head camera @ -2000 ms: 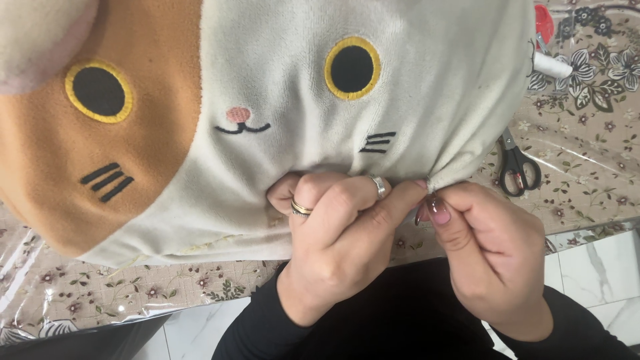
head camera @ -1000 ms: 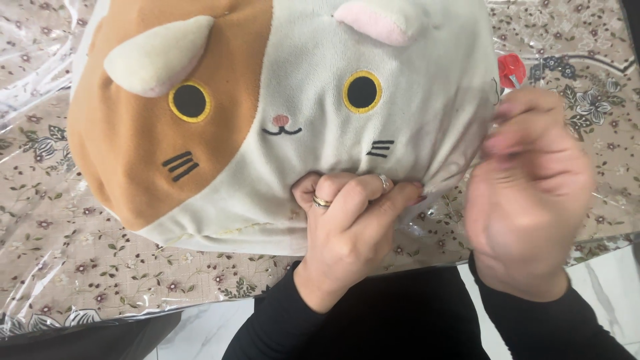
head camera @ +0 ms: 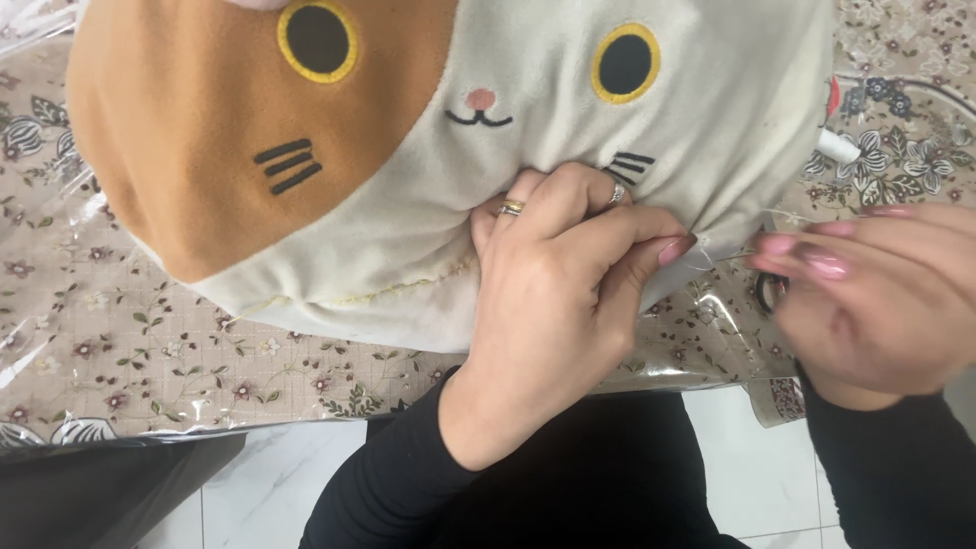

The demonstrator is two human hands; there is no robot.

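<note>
A plush cat cushion (head camera: 366,168), orange and off-white with embroidered eyes and whiskers, lies across the tabletop. Along its lower edge runs a seam with yellowish stitching (head camera: 396,291). My left hand (head camera: 557,282), wearing rings, pinches the cushion's fabric at the lower right. Just to the right, my right hand (head camera: 877,290) holds a sewing needle (head camera: 736,256) between thumb and finger, its tip pointing at the pinched fabric. Fine pale thread (head camera: 789,214) runs between the fabric and the right hand.
A floral tablecloth (head camera: 152,366) under clear plastic covers the table. Past the cushion's right side lie a white thread spool (head camera: 839,146) and a red object (head camera: 833,97), partly hidden. A black scissors handle (head camera: 770,290) shows beside my right hand.
My right hand pinched the fabric beside my left, was raised off to the right one second ago, and is now lower, near the seam with the needle. My left hand keeps its grip.
</note>
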